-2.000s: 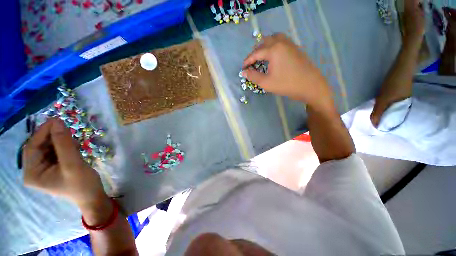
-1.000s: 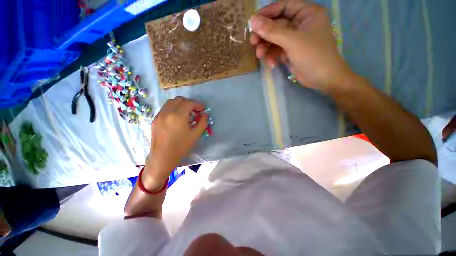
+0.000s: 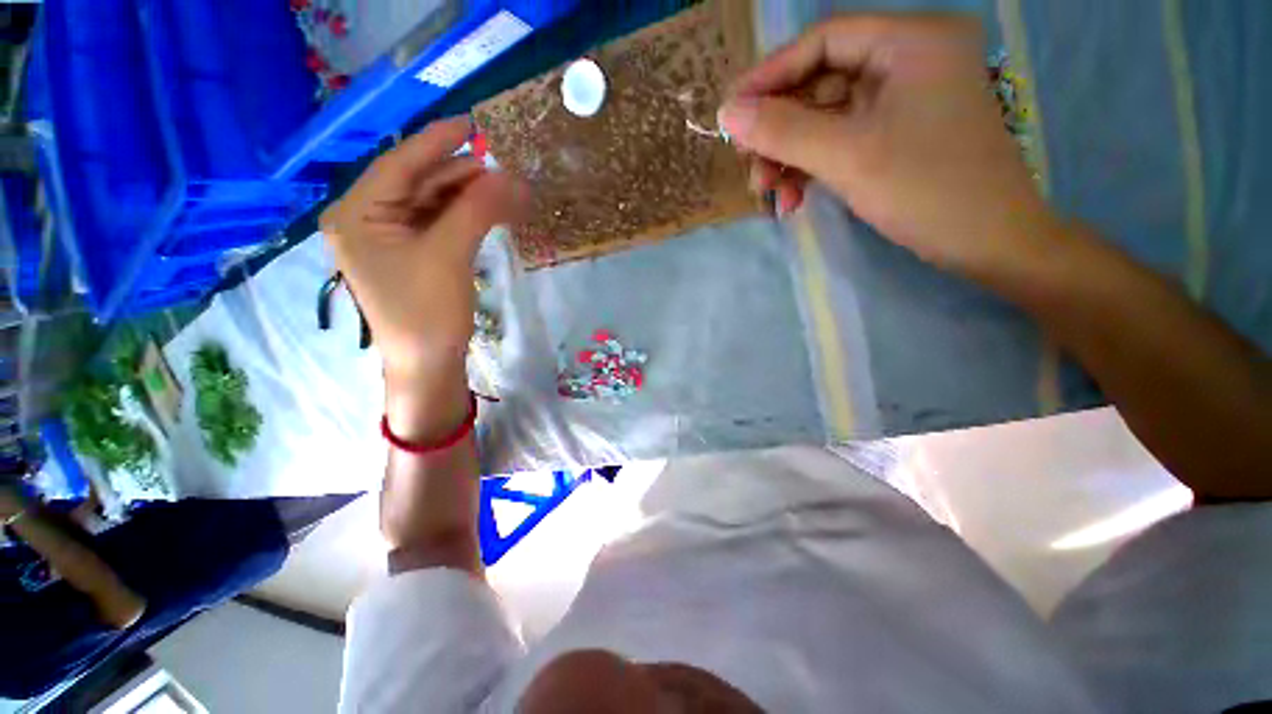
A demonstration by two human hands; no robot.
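My left hand (image 3: 419,230) is raised at the left edge of the brown speckled board (image 3: 628,161), with a small red-and-pale piece (image 3: 480,145) at its fingertips. My right hand (image 3: 879,140) is over the board's right edge, thumb and forefinger pinched. A tiny pale bit shows at those fingertips, too small to make out. A white disc (image 3: 583,87) lies on the far part of the board. A small pile of red-and-pale-blue parts (image 3: 604,367) lies on the near side of the table. The yellow-and-white parts (image 3: 1007,105) are partly hidden behind my right hand.
Blue crates (image 3: 154,154) stand at the far left, with red pieces (image 3: 324,21) beyond. My left hand mostly hides the assembled pile and the black-handled pliers (image 3: 335,304). Green foliage (image 3: 223,405) lies further left, near another person's arm (image 3: 77,565).
My left hand has moved from the red-and-pale pile up to the board's left side, with a piece in its fingertips. My right hand stays pinched near the board's right edge. The view has shifted left.
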